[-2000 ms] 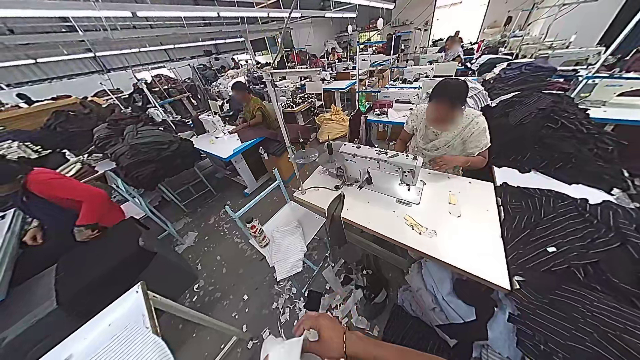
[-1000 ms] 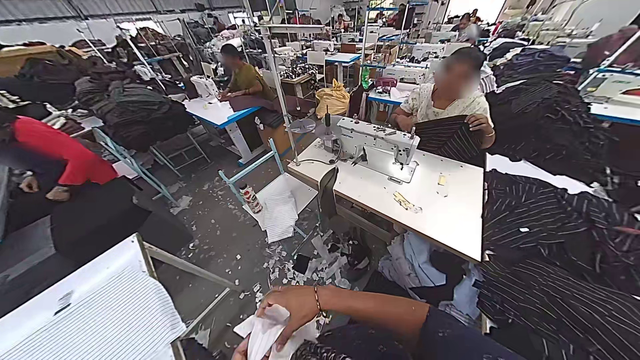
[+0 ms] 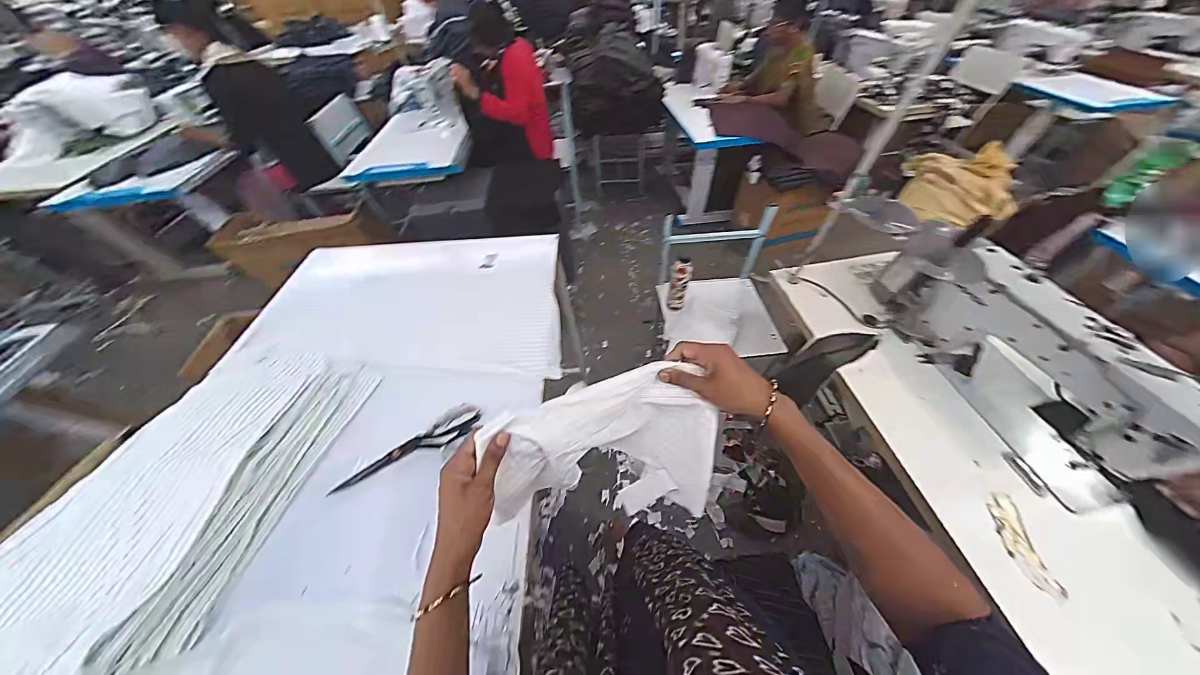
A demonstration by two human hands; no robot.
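Note:
A piece of white fabric (image 3: 609, 427) hangs stretched between my two hands above the gap by the table's edge. My left hand (image 3: 473, 483) grips its left end. At its upper right end, my right hand (image 3: 717, 380) pinches the cloth between thumb and fingers. Just left of my left hand, a pair of fabric shears (image 3: 412, 445) with dark blades lies on the white table (image 3: 375, 581). Further left rests a layered stack of striped white fabric pieces (image 3: 216, 506). More striped white cloth (image 3: 431, 300) covers the far part of the table.
An industrial sewing machine (image 3: 1022, 375) is mounted in a white table (image 3: 872, 403) on my right. Ahead, a light-blue chair (image 3: 750, 314) holds a bottle (image 3: 679, 284) and white cloth. Fabric scraps (image 3: 727, 492) litter the floor. Several people work at tables farther off.
The view has swung far to the left. Both hands now show, with the white cloth spread between them; one second ago it was bunched at my right hand.

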